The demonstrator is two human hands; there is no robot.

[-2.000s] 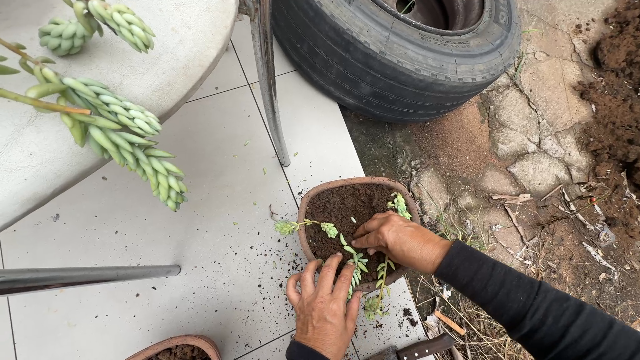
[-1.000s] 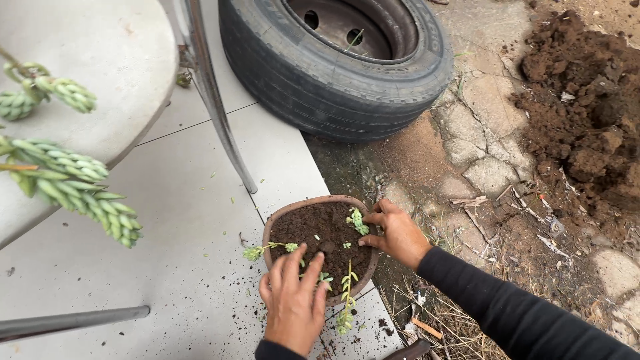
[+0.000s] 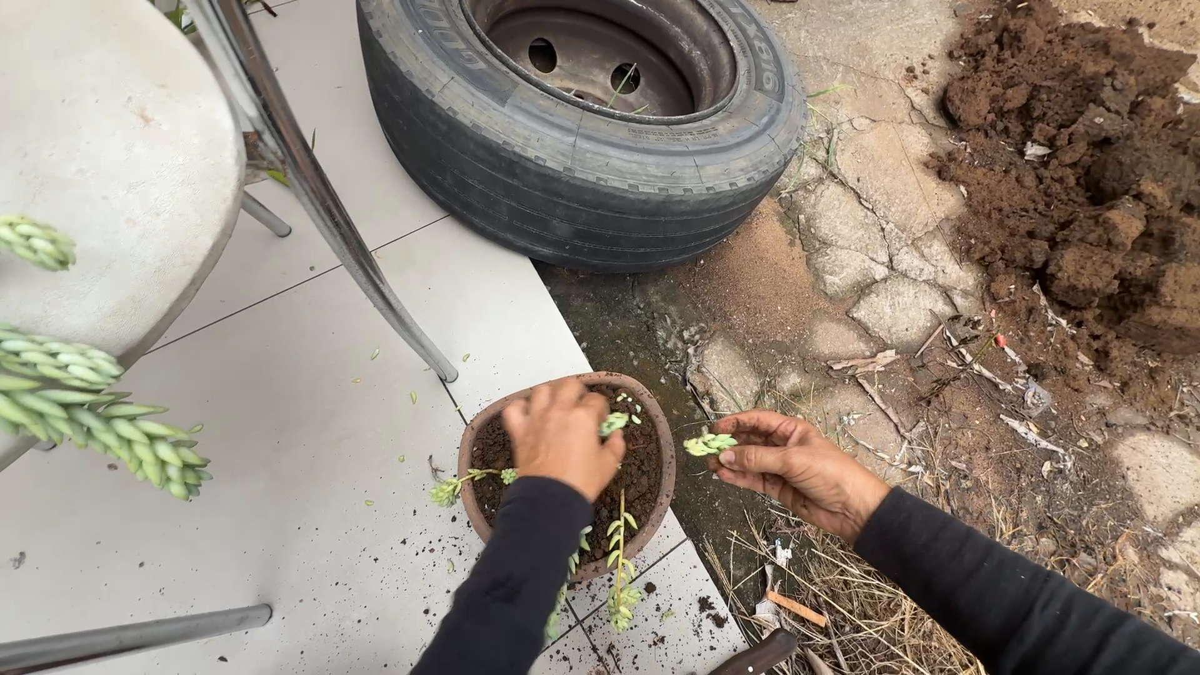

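A brown oval planter (image 3: 665, 469) filled with dark soil stands on the white tiles. Succulent cuttings lie in it, one trailing over its left rim and another cutting (image 3: 619, 553) over the front rim. My left hand (image 3: 562, 436) is low over the back left of the soil, slightly blurred; its fingertips are hidden, so whether it holds anything does not show. Right of the planter, my right hand (image 3: 797, 469) pinches a small succulent sprig (image 3: 710, 444) between thumb and fingers.
A truck tire (image 3: 581, 178) on its rim lies behind the planter. At left stands a round table (image 3: 112, 169) with metal legs, a larger succulent (image 3: 103, 422) over its edge. A soil heap (image 3: 1078, 178) is at upper right, and a dark handle (image 3: 755, 653) at the bottom edge.
My right hand has moved from the planter out to its right, with a succulent sprig in its fingers. My left hand has moved from the planter's front left toward its back.
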